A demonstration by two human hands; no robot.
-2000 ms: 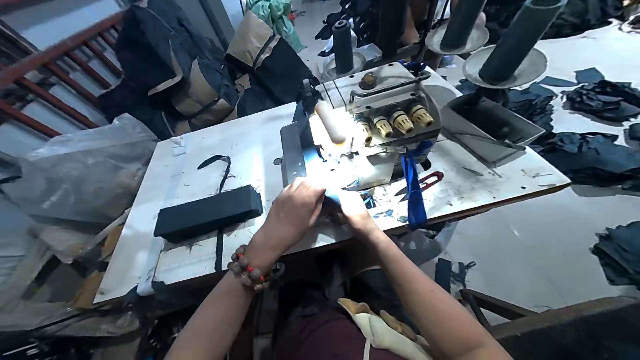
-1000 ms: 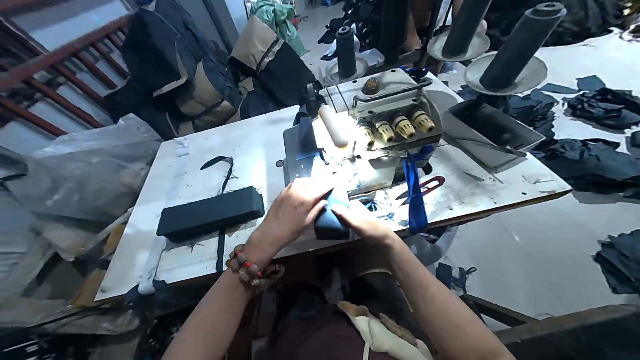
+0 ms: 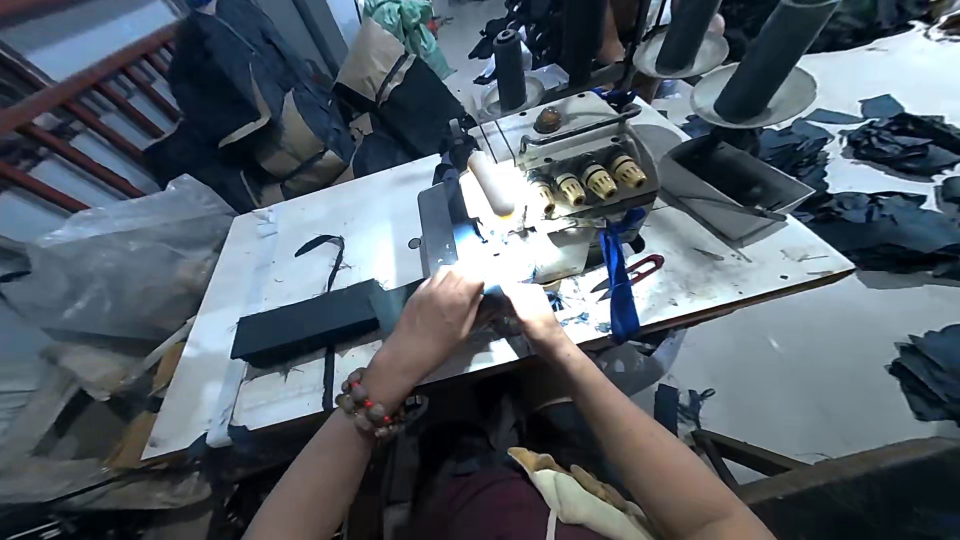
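Note:
Both hands are close together at the front of an overlock sewing machine [image 3: 585, 172], under its bright lamp. My left hand [image 3: 441, 307], with a beaded bracelet at the wrist, presses on a piece of dark fabric [image 3: 388, 301] that stretches leftward. My right hand [image 3: 531, 309] holds the fabric's right part near the needle area; its fingertips are washed out by glare. Left of my left hand, a stack of dark fabric pieces [image 3: 304, 322] lies on the white table [image 3: 292, 225], the held fabric's end meeting it. Red-handled snippers [image 3: 645, 268] lie right of the machine, behind a hanging blue ribbon [image 3: 619, 289].
Thread cones [image 3: 510, 71] stand on plates behind the machine. A grey metal tray [image 3: 739, 187] sits at the table's right end. A plastic bag [image 3: 127, 262] is at the left, and dark fabric piles [image 3: 885, 225] lie at the right. A black strip [image 3: 330, 375] crosses the table.
A second ago the dark fabric was bunched between my hands, clear of the stack; now it extends left to the stack. My left hand has flattened down over it.

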